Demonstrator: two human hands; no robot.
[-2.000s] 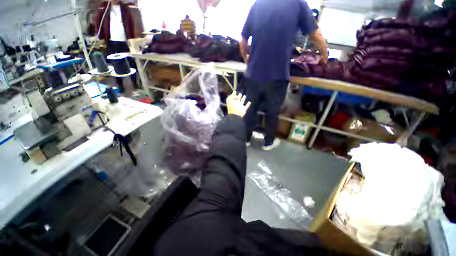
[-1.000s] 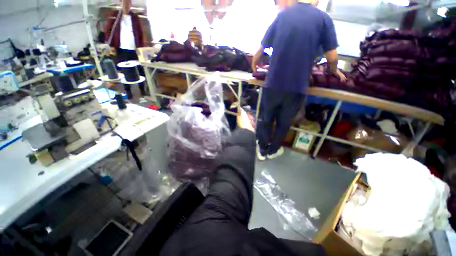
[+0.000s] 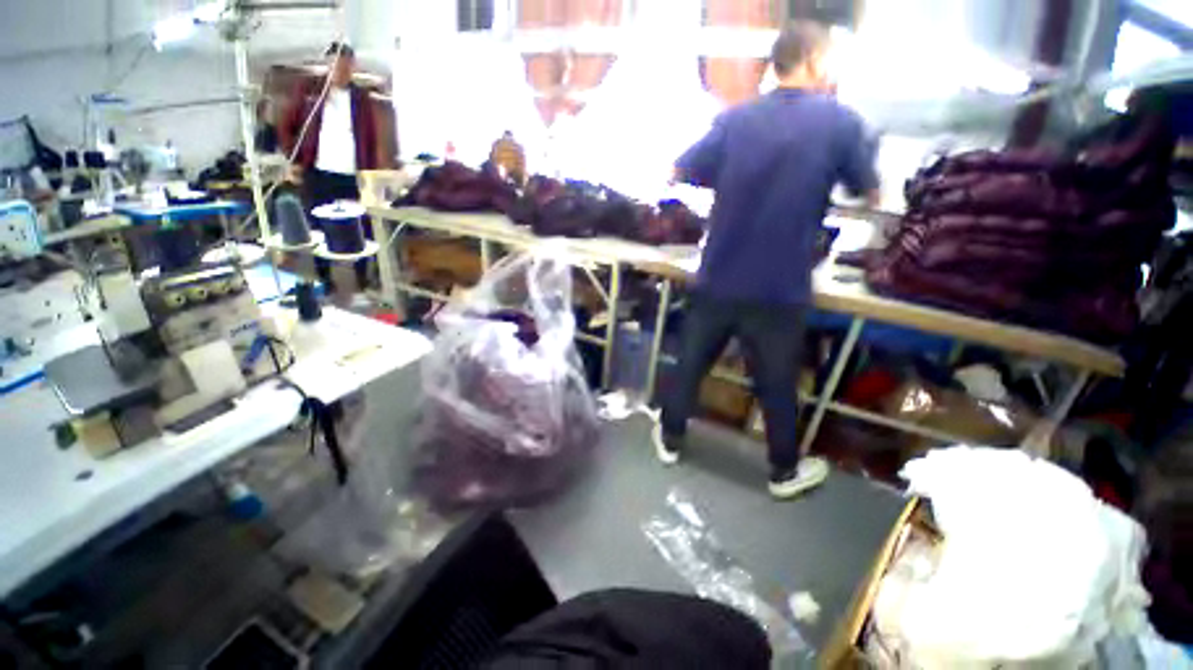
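Neither of my hands is in view. A dark sleeve or knee of black clothing (image 3: 635, 635) shows at the bottom edge. Nearest in front, a large clear plastic bag (image 3: 504, 406) with burgundy goods inside stands on the floor. A cardboard box (image 3: 879, 576) at the lower right overflows with white material (image 3: 1027, 556). A flat piece of clear plastic (image 3: 707, 556) lies on the floor between them. A black chair back (image 3: 458, 602) is at the bottom, left of the dark clothing.
An overlock machine (image 3: 196, 334) stands on a white table (image 3: 79, 504) at left, with a black strap hanging down. A person in a blue shirt stands at a long table (image 3: 916, 318) with burgundy jacket piles (image 3: 1034, 236). Another person stands at the back left.
The extended arm and its hand have dropped out of the picture. The person in blue has turned and stepped with legs apart, hands no longer seen on the jackets. The view has tilted up.
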